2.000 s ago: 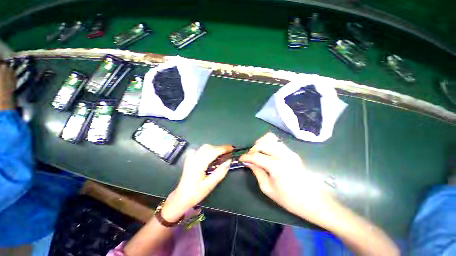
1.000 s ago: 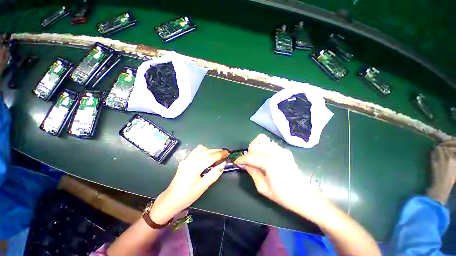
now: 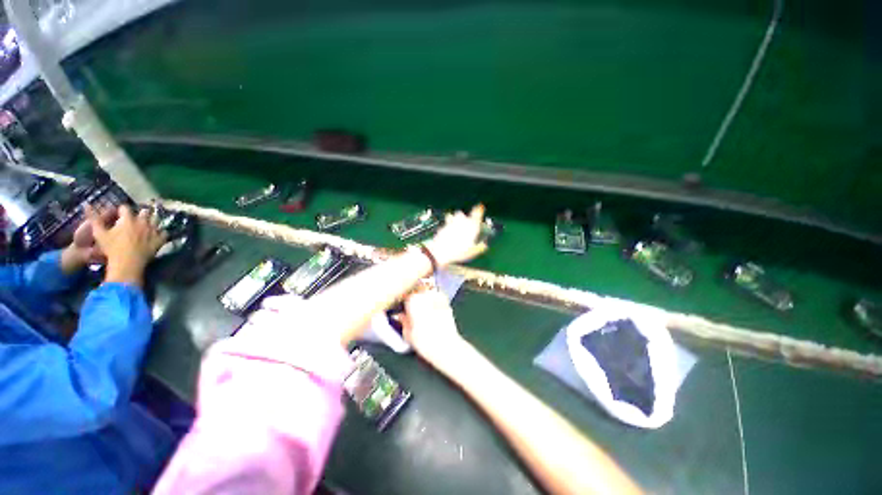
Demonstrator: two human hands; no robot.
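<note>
My left hand (image 3: pixel 460 240) reaches over the belt, its arm crossing above my right hand. Its fingers touch or lie beside a phone assembly (image 3: pixel 491 229); whether it grips it is unclear. My right hand (image 3: pixel 427 321) is at the left white parts bag (image 3: pixel 447 284), fingertips by its dark contents. My arms hide most of this bag, and I cannot tell whether the fingers hold a part. A single open phone (image 3: pixel 375 389) lies on the bench just below. The right parts bag (image 3: pixel 629 367) stands open with black contents.
Waiting phones (image 3: pixel 253 284) lie left of my sleeve. Several phones lie on the green belt (image 3: pixel 527 261), beyond the ragged pale edge strip (image 3: pixel 580 295). At left, another person's hands (image 3: pixel 121 237) and blue sleeves are close to my left arm.
The view has swung up and left. My hands have parted from the phone they worked on: the left has gone out over the belt, the right to the left bag.
</note>
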